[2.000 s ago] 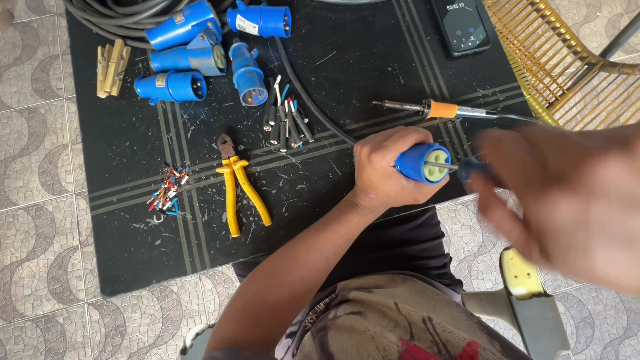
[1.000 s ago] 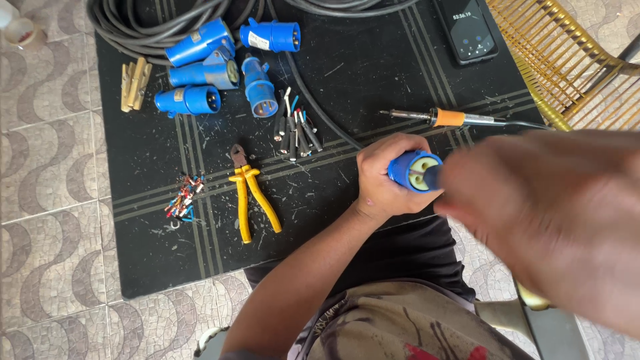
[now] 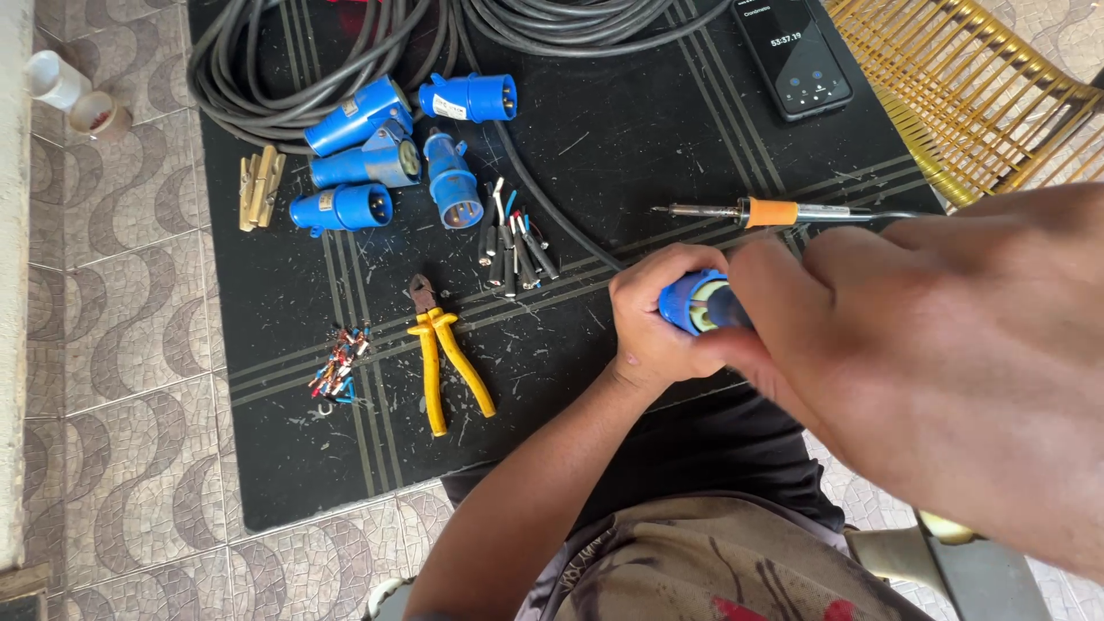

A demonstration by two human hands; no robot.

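Observation:
My left hand (image 3: 660,323) grips a blue industrial connector (image 3: 680,304) near the table's front edge, its pale round inner face turned to the right. A black cable (image 3: 552,211) runs up from behind that hand. My right hand (image 3: 802,302) is closed on the dark handle of a screwdriver (image 3: 729,308), whose shaft meets the connector's face; the tip is hidden. Just above the hands lies a soldering iron with an orange grip (image 3: 772,212). Yellow-handled diagonal cutters (image 3: 448,362) rest to the left, below a bunch of cut cable ends (image 3: 515,250).
Several blue plugs and sockets (image 3: 341,207) lie at the upper left beside wooden clothespins (image 3: 260,188) and coiled black cable (image 3: 250,78). Small wire scraps (image 3: 341,366) are piled on the table's left part. A phone (image 3: 793,56) lies at the upper right, near a woven chair (image 3: 975,86).
My right hand has moved in from the right, closer to the connector, and now covers more of the screwdriver. My left hand still holds the connector. The view has shifted somewhat.

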